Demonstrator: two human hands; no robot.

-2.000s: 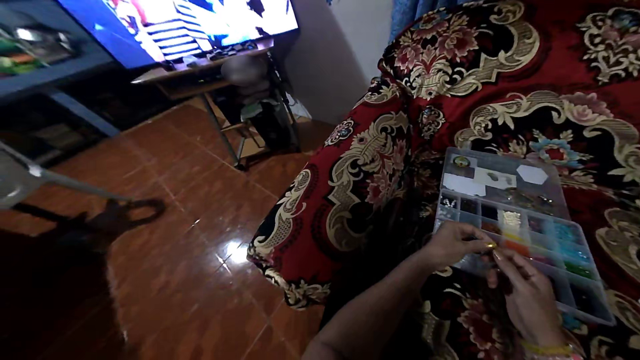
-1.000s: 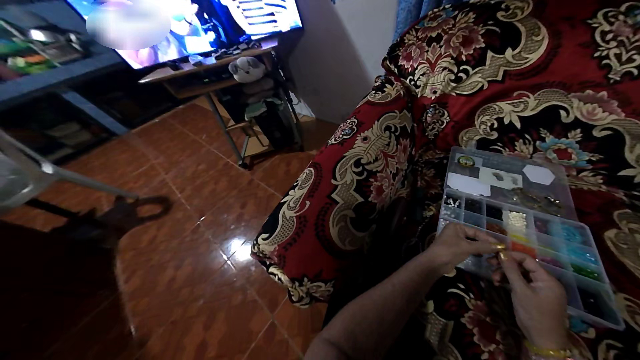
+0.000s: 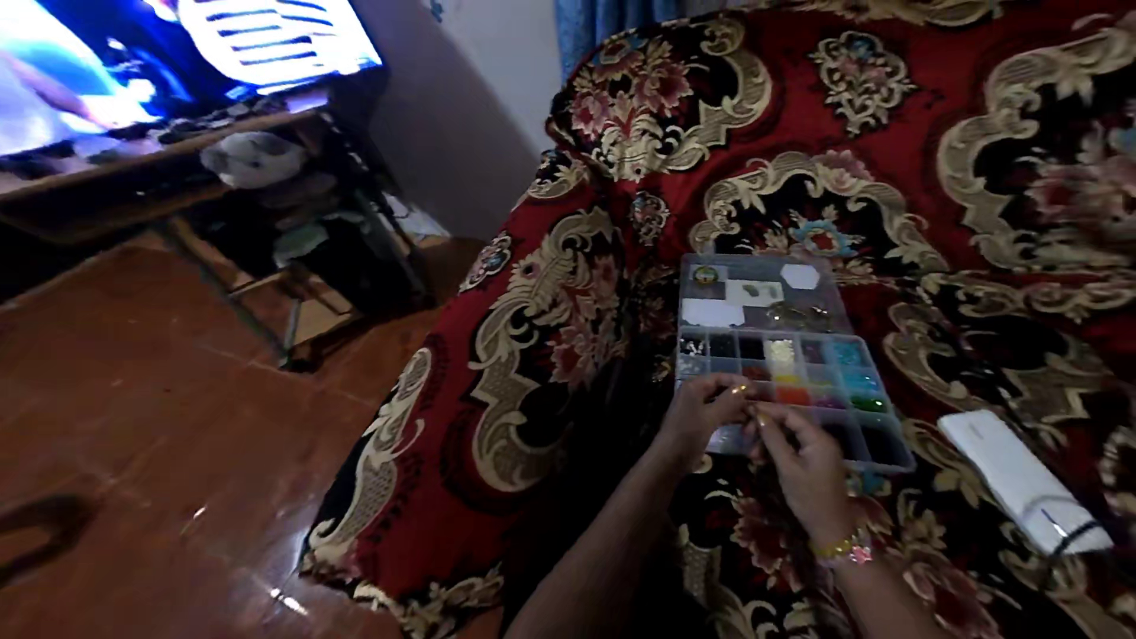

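My left hand (image 3: pixel 707 410) and my right hand (image 3: pixel 803 457) meet at the fingertips over the near left part of a clear plastic compartment box (image 3: pixel 890 435). The fingers of both are pinched together; whatever lies between them is too small and dark to tell. Small beads in several colours fill the compartments: cream beads (image 3: pixel 781 351), orange-red beads (image 3: pixel 792 395), green beads (image 3: pixel 868 403) and turquoise beads (image 3: pixel 848 353). The open lid (image 3: pixel 763 266) lies flat behind, with white cards (image 3: pixel 713 312) and a small round item (image 3: pixel 706 276) on it. A yellow bracelet with a pink charm (image 3: pixel 859 554) circles my right wrist.
The box rests on a sofa covered in red, black and cream floral fabric (image 3: pixel 568 355). A white power bank or similar device (image 3: pixel 1012 470) with a dark cable lies right of it. At left stand a table (image 3: pixel 177 177) with a lit television (image 3: pixel 266 44), and a stuffed toy (image 3: pixel 253 160) below.
The view has turned to the right, bringing the white device into sight. Both hands stay together over the box, with only small finger movements.
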